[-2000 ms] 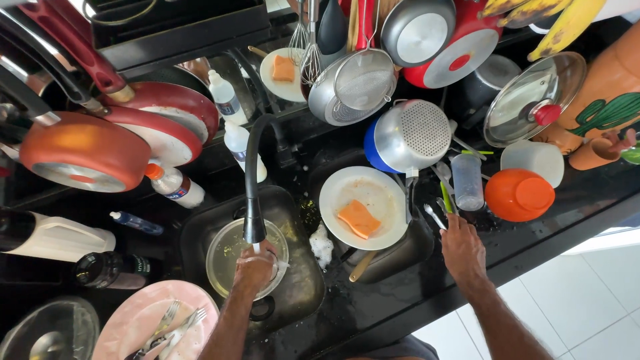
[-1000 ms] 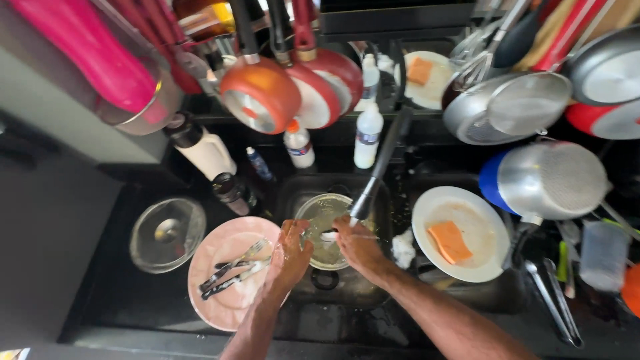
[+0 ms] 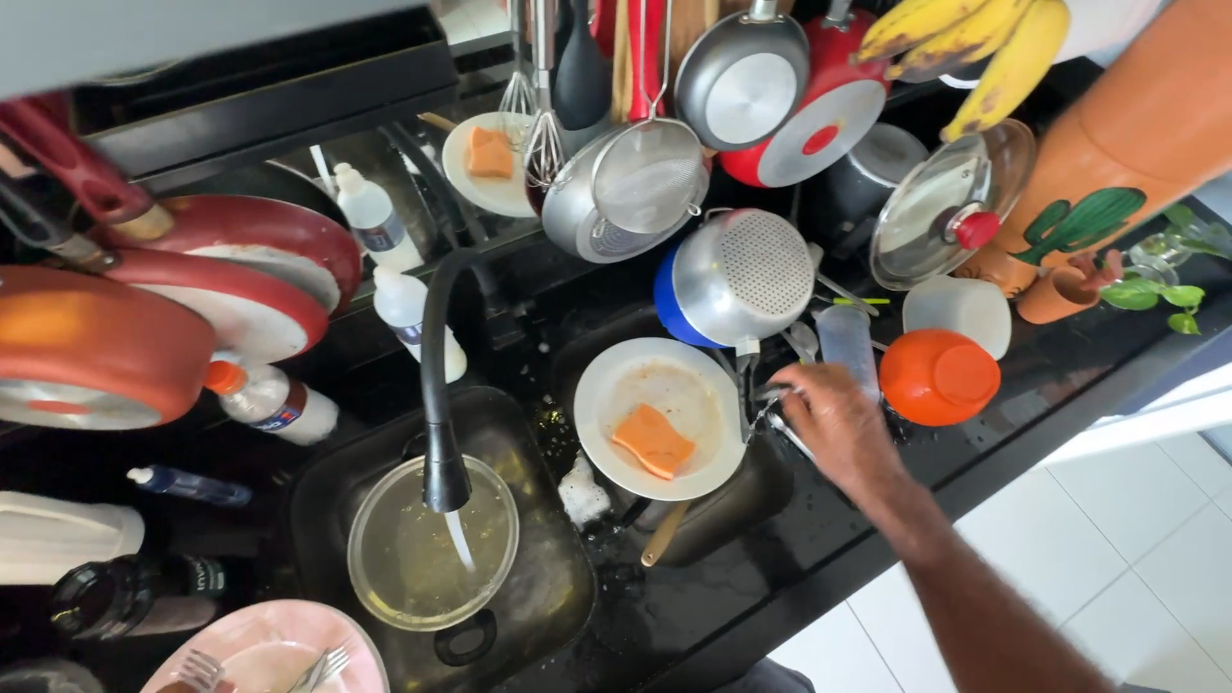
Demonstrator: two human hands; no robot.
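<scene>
My right hand (image 3: 837, 423) is at the dish pile right of the white plate (image 3: 595, 414), with its fingers closed on metal cutlery (image 3: 773, 395), partly hidden and blurred. An orange sponge (image 3: 654, 441) lies on that plate. At the bottom left, forks (image 3: 322, 667) rest on a pink plate (image 3: 361, 650); a small brown patch beside one may be my left fingertips, but this is unclear. Water runs from the black faucet (image 3: 445, 472) into a round, water-filled bowl (image 3: 433, 563) in the left sink basin (image 3: 549, 597).
A metal strainer pot (image 3: 765, 274), a clear plastic cup (image 3: 847, 346) and an orange bowl (image 3: 940, 377) stand near my right hand. Pans (image 3: 106, 346) hang at the left. A white bottle (image 3: 409, 313) stands behind the faucet. Foam (image 3: 582, 493) lies between the basins.
One second ago both hands were at the bowl under the faucet. My right hand has moved right to the dish pile, and my left hand has left the bowl. The view has swung right.
</scene>
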